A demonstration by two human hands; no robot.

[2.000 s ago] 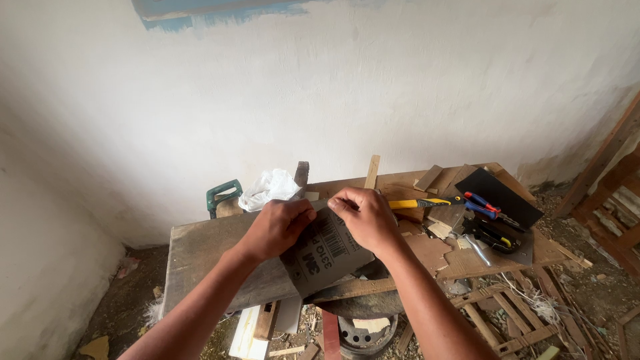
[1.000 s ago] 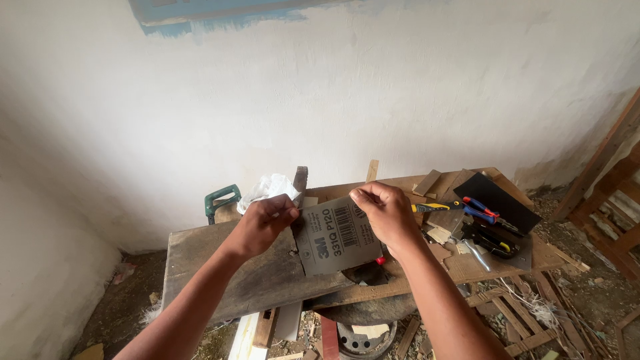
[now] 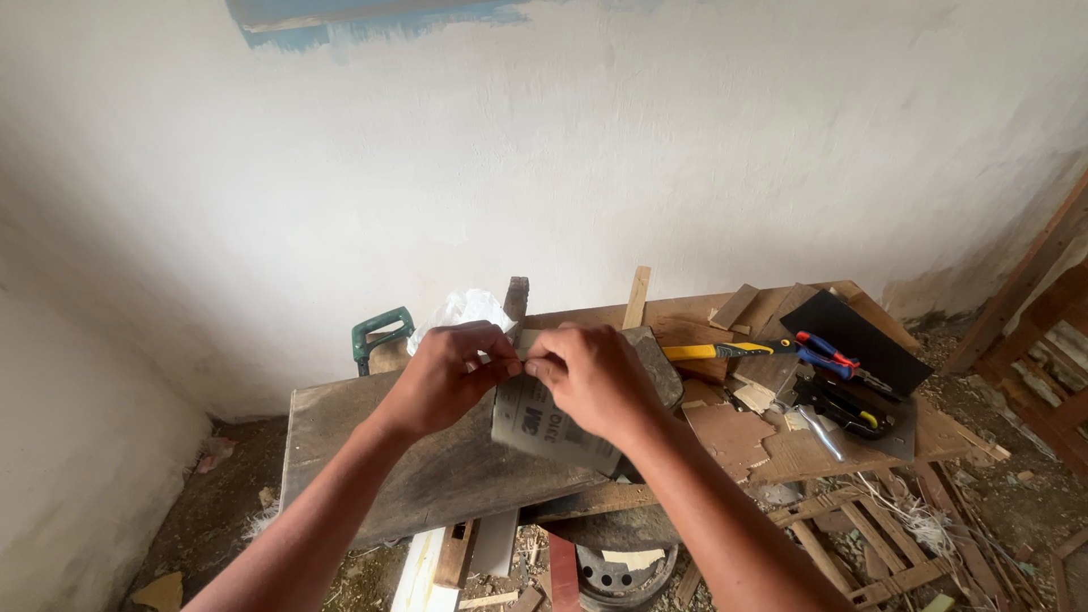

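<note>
A grey-backed 3M sandpaper sheet (image 3: 544,425), with printing on its back, hangs tilted over the dark wooden board (image 3: 442,484). My left hand (image 3: 459,370) pinches it at its upper left edge between thumb and fingers. Right beside it, my right hand (image 3: 586,374) pinches the same edge, the two thumbs nearly touching. The right hand hides part of the sheet. Just behind the left hand lies a crumpled white plastic bag (image 3: 467,310). A yellow and black tool handle (image 3: 722,349) points toward the right hand.
A green-handled saw frame (image 3: 382,327) stands at the board's back left. On the bench's right side lie red-blue pliers (image 3: 833,357), a black sheet (image 3: 858,340), a black tool (image 3: 841,404) and wood scraps (image 3: 735,306). Below are a round metal part (image 3: 625,569) and a slatted wooden frame (image 3: 867,535).
A second ago the hands held the sheet apart at its two upper corners, its printed back facing up. They have come together at one edge, and the sheet has turned and tilted.
</note>
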